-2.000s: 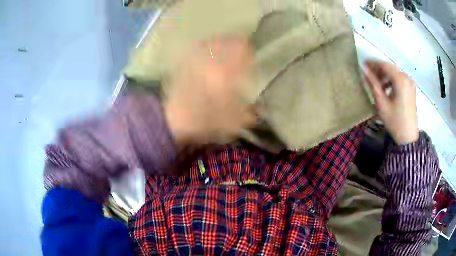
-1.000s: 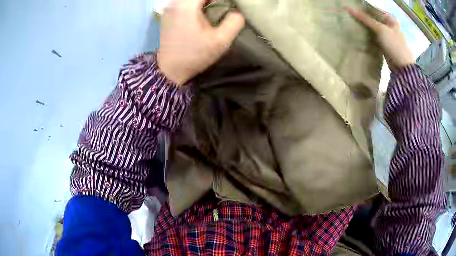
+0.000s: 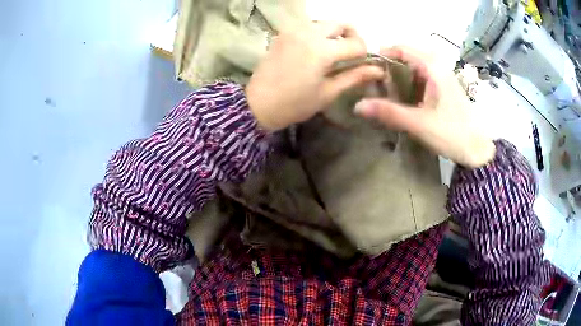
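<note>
A large khaki cloth panel (image 3: 376,191) hangs from the white table over the plaid apron, its raw lower edge on the lap. My left hand (image 3: 299,79) pinches an upper edge of the cloth at the centre. My right hand (image 3: 423,108) holds the same edge from the right, thumb and fingers around a fold. The fingertips of both hands are close together. More khaki cloth (image 3: 220,38) lies at the upper left, on the table edge.
A white sewing machine (image 3: 509,38) stands at the upper right, with small metal parts beside it. A slim black tool (image 3: 537,146) lies on the white surface at right. A tray (image 3: 555,299) with red items is at the lower right.
Both hands have come together at the centre on the cloth's upper edge. The cloth, spread wide before, is now gathered between them, and the table and machine show more.
</note>
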